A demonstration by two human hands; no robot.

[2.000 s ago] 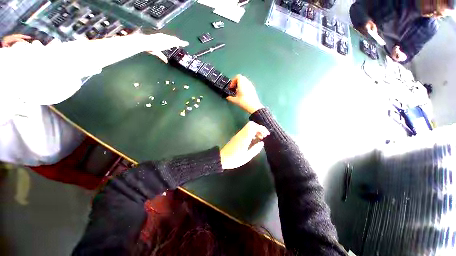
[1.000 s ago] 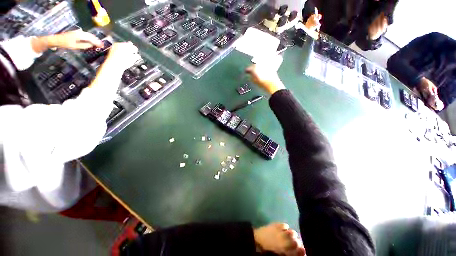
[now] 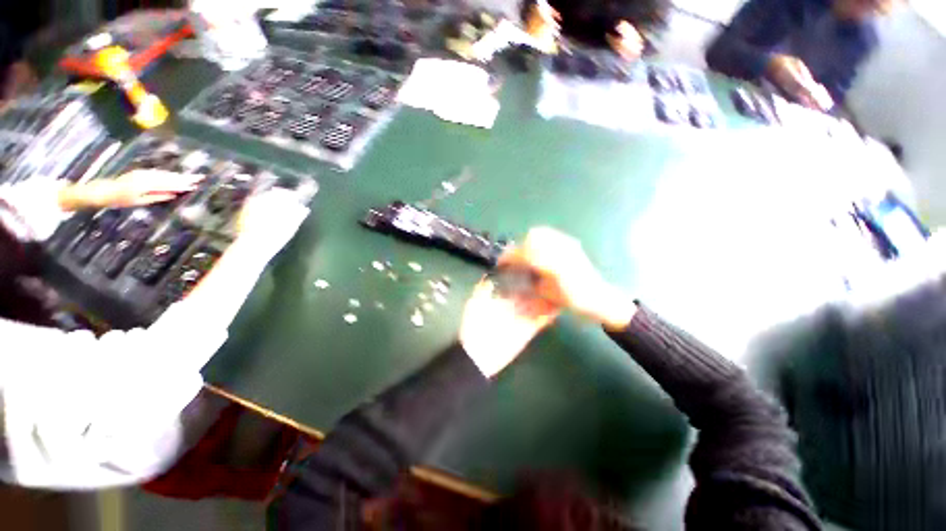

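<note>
A row of small black blocks stands on the green mat, with whitish marks toward its left end. Its right end meets the hands in view. My left hand and my right hand are together just beyond that end. Both are blurred. Something dark shows between the fingers, but I cannot tell what it is or which hand holds it. A slim tool lies blurred behind the row. Small whitish pieces are scattered in front of the row.
Trays of black devices stand at the left and far left. White paper lies on the far side. A neighbour's white sleeve is at the left. A ribbed tray stack is at the right. Other people's hands show across the table.
My right hand has come back from the far side near the paper to the row's near end. My left hand has come up from the near edge to meet it. The view has shifted.
</note>
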